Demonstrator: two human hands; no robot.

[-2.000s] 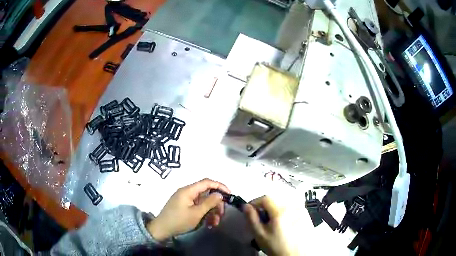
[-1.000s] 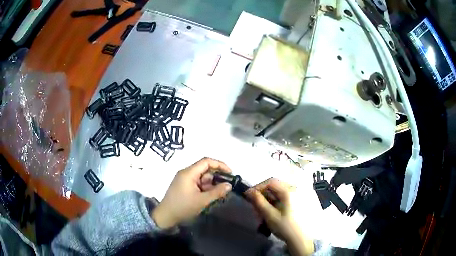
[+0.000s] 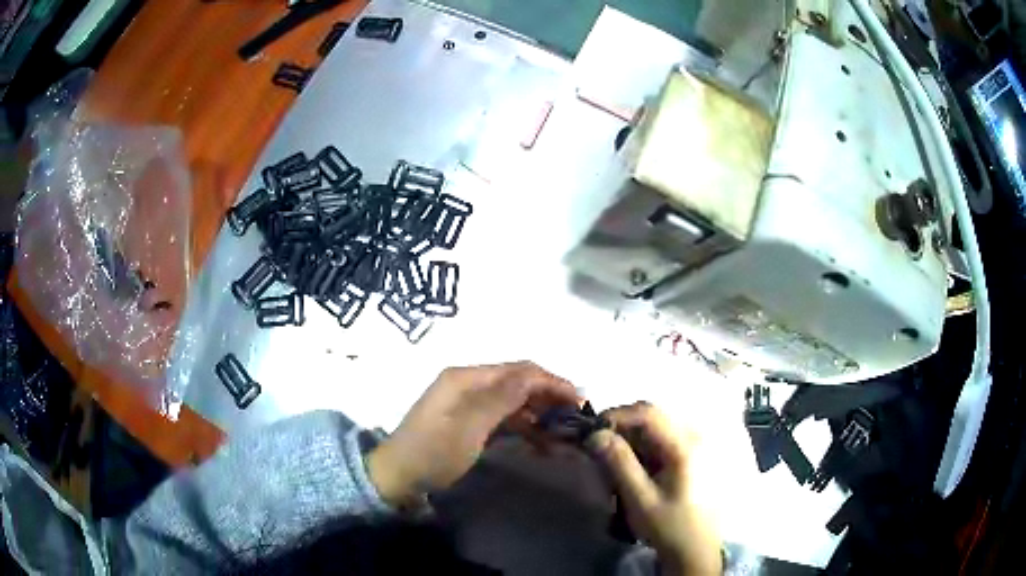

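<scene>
My left hand (image 3: 478,422) and my right hand (image 3: 653,473) meet at the front of the bright machine bed. Both hold a small black piece (image 3: 579,423) between their fingertips, a slide adjuster with black strap as far as it shows. The fingers cover most of it, so how the strap runs is hidden. A pile of black slide adjusters (image 3: 349,242) lies on the bed, left of and beyond my hands. One adjuster (image 3: 237,380) lies apart at the lower left, and another (image 3: 379,29) at the top.
The sewing machine head (image 3: 804,259) with its yellowed front cover (image 3: 703,152) stands right of centre. Straps with pronged buckles (image 3: 763,422) lie at the right by the white lamp (image 3: 964,439). A clear plastic bag (image 3: 107,248) lies on the orange table (image 3: 242,113). Reddish thread ends lie near the machine.
The view has shifted, so the scene sits further right and slightly higher. My hands have closed together around the black piece, which showed more openly between them before.
</scene>
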